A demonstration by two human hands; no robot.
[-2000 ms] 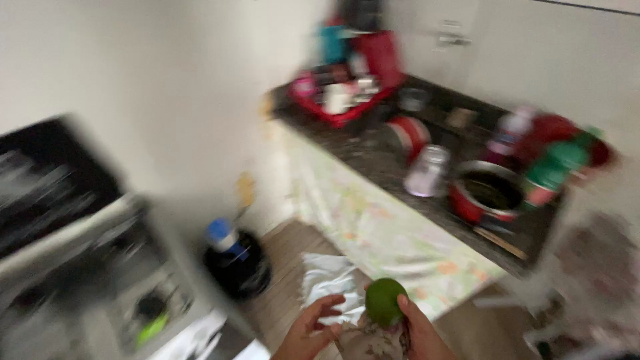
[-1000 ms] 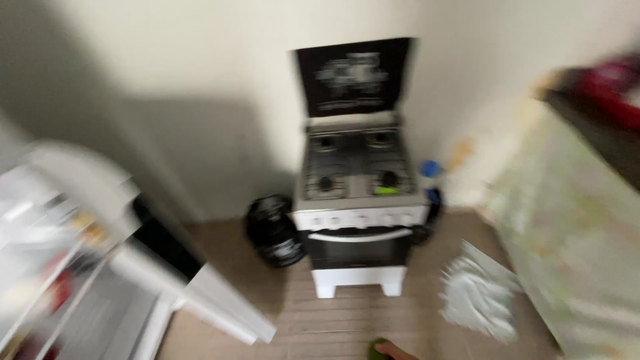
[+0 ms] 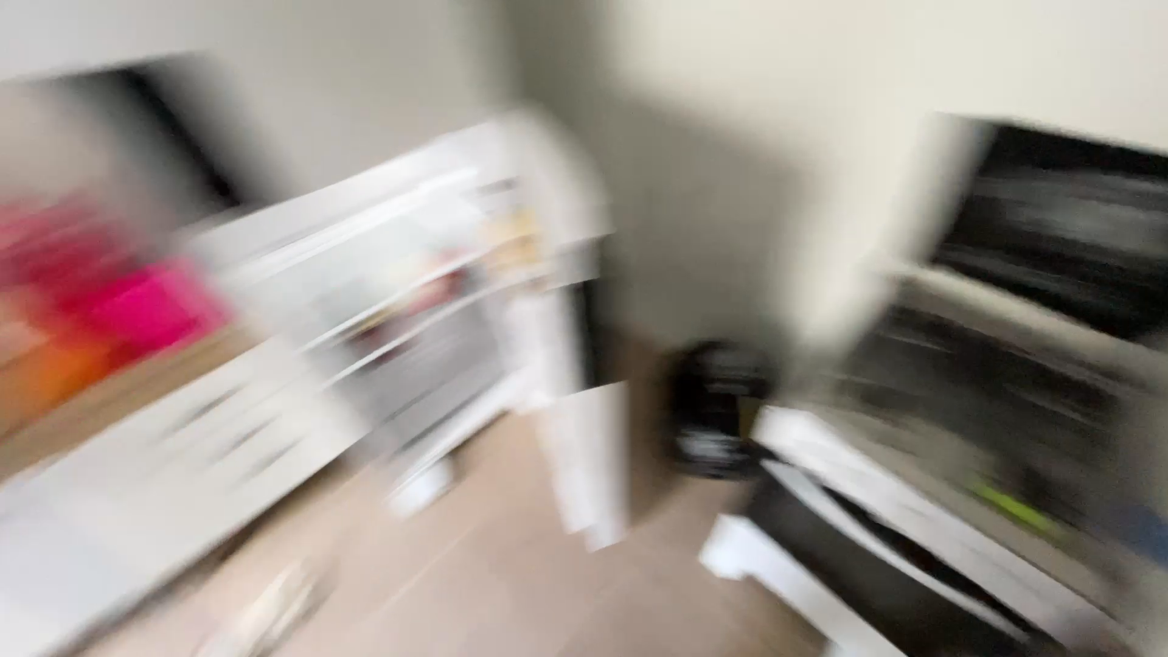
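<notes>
Neither my left hand nor my right hand shows in the head view at this moment, and the green fruit is out of sight too. Strong blur covers the picture. Near the middle left stands a white refrigerator with its door (image 3: 584, 456) open, and blurred items sit on its shelves. At the right is a gas stove (image 3: 922, 511) with its dark glass lid (image 3: 1058, 228) raised. A bright green thing (image 3: 1017, 506) lies on the stove top.
A black gas cylinder (image 3: 721, 406) stands on the floor between the refrigerator door and the stove. A white drawer cabinet (image 3: 210, 447) at the left bears pink and orange things (image 3: 151, 306). A pale blurred object (image 3: 269, 611) is on the tiled floor (image 3: 474, 566).
The view has swung far left, from the counter past the stove to the refrigerator. My hands, which held a round green fruit two seconds ago, have left the view.
</notes>
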